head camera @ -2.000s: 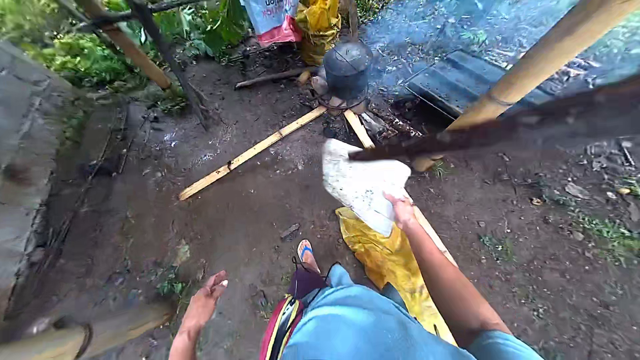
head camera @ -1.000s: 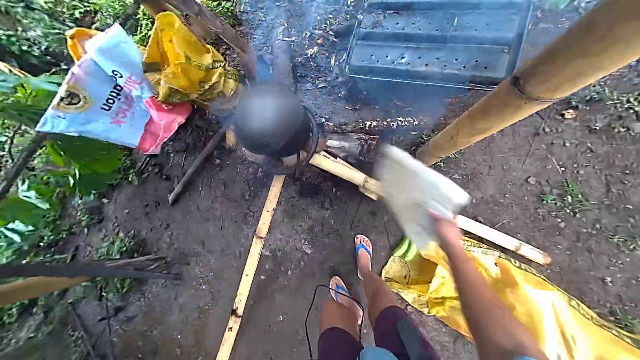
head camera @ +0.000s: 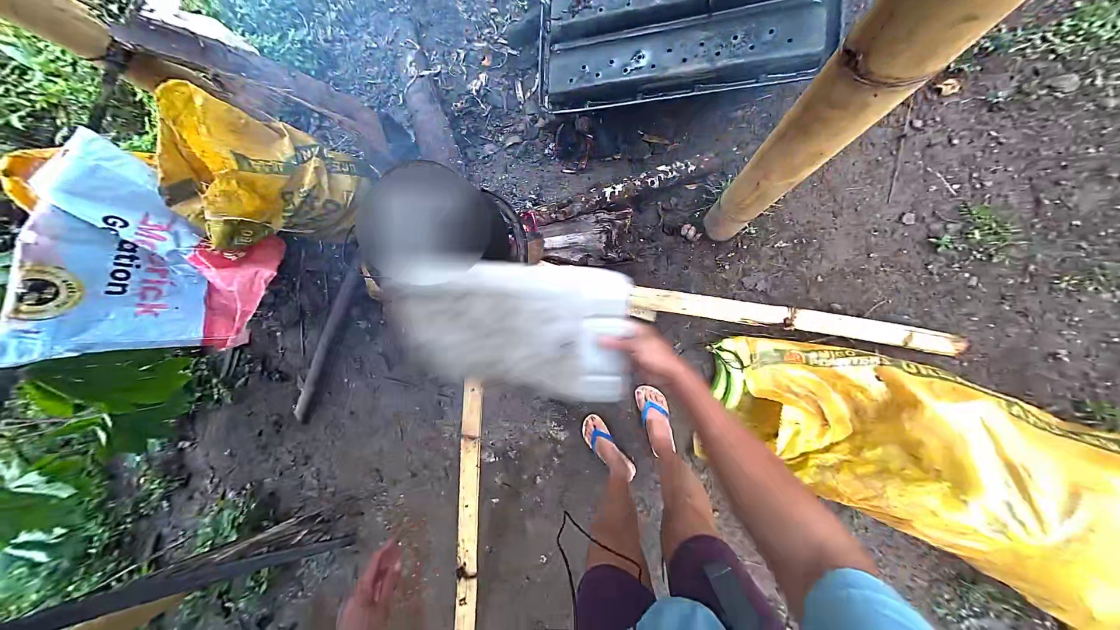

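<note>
My right hand (head camera: pixel 646 350) grips one edge of a whitish flat panel (head camera: pixel 525 328), which is blurred by motion. The panel reaches left over the near side of a dark, round pot (head camera: pixel 424 210). Under the pot, burning or charred wood (head camera: pixel 584 234) shows on its right side, and smoke hangs behind it. My left hand (head camera: pixel 378 584) is low in the view, blurred and holding nothing visible, left of a bamboo strip (head camera: pixel 470 507) on the ground. A second bamboo strip (head camera: pixel 787 315) runs from the pot toward the right.
A black perforated tray (head camera: pixel 682 61) lies beyond the pot. A bamboo post (head camera: pixel 787 157) rises at the right. Yellow sacking (head camera: pixel 945 437) lies right of my feet. Another yellow sack (head camera: pixel 254 171) and a printed white-and-pink sack (head camera: pixel 114 271) are at the left, above leafy plants (head camera: pixel 114 385).
The whitish panel in my right hand has swung left, over the pot's near side. My left hand, out of view one second ago, shows again. The view has moved closer to the pot.
</note>
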